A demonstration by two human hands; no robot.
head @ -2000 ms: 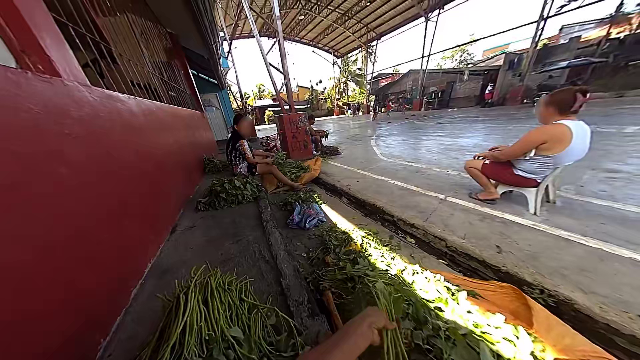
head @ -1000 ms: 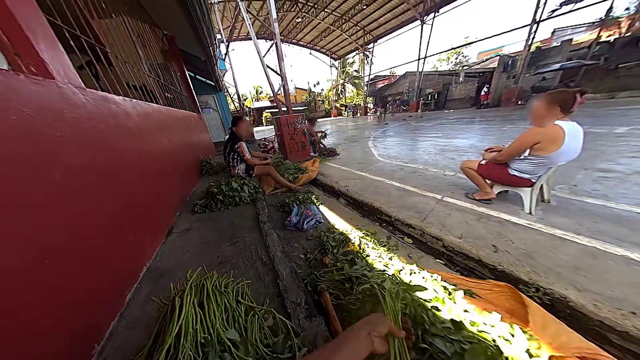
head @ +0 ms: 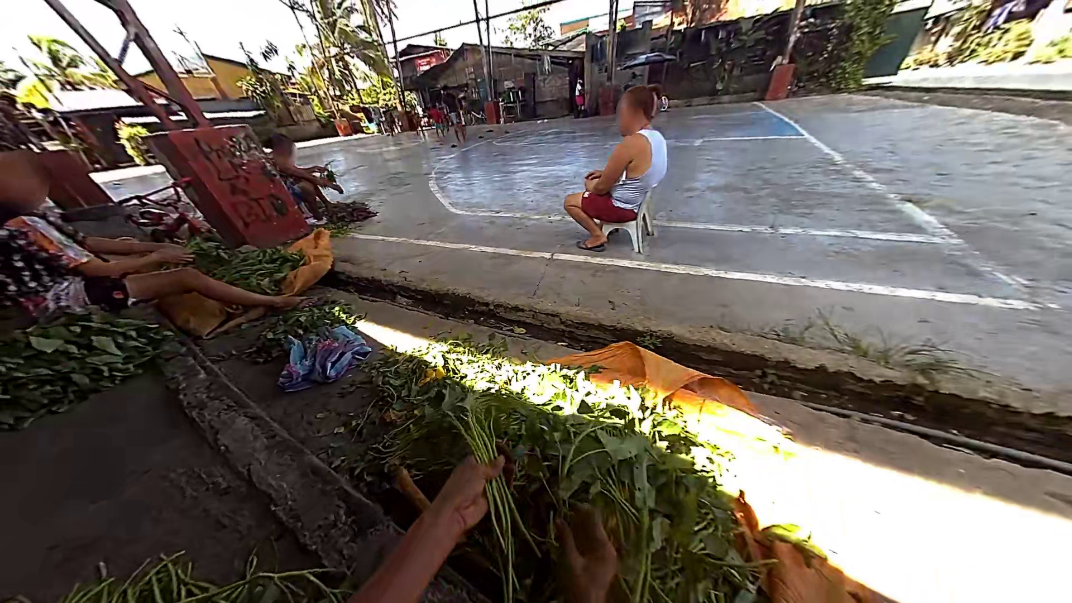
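Observation:
My left hand (head: 471, 492) is closed around a bunch of long green leafy stems (head: 492, 477), held upright with their leaves at the top. To its right, low in the view, my right hand (head: 588, 548) is at the near side of a large heap of leafy greens (head: 620, 444); its fingers are dim and blurred, so its grip is unclear. The heap lies on an orange sack (head: 670, 377), partly in bright sun. Another pile of green stems (head: 193, 582) shows at the bottom left edge.
A blue and pink plastic bag (head: 325, 358) lies beyond the heap, by a raised concrete edge (head: 251, 456). More greens (head: 75, 356) lie at left, near a seated person (head: 75, 260). A drainage gutter (head: 536, 331) borders the court, where a person sits on a white plastic chair (head: 641, 224).
The view has swung to the right. My right hand has come into view beside the heap, while my left hand still holds stems.

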